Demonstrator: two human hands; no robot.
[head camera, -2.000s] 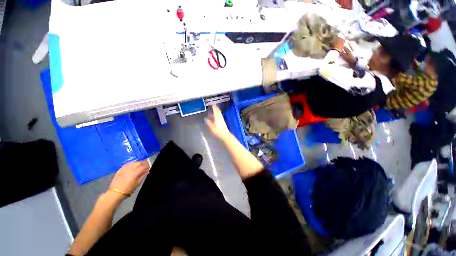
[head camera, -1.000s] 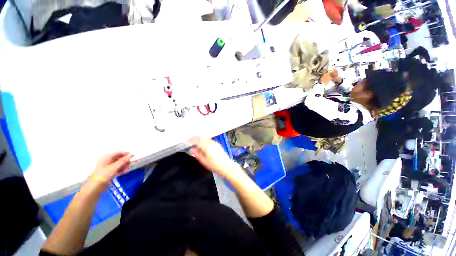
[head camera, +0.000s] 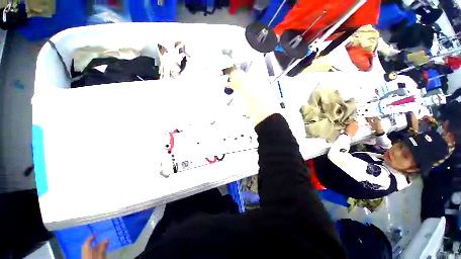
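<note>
The white sewing machine table (head camera: 111, 116) lies in front of me, with the machine's white head washed out by glare. My right hand (head camera: 240, 87) reaches across it to the far side. Its fingers close around a small dark thread cone (head camera: 228, 91), mostly hidden by them. My left hand (head camera: 95, 249) is low at the bottom edge, partly cut off, fingers apart and empty. Scissors with red and black handles (head camera: 215, 159) lie on the table, right of a red machine part (head camera: 172, 140).
Dark cloth (head camera: 119, 69) lies in a white trough at the back left. Thread stand discs (head camera: 261, 37) and rods rise behind the machine. Beige cloth (head camera: 329, 112) is heaped on the right, by a seated person in a black cap (head camera: 427, 147). A blue crate (head camera: 236, 196) stands below the table edge.
My right hand has moved from the near table edge to the dark cone at the back and closed on it. My left hand has dropped below the edge. The view has shifted towards the back.
</note>
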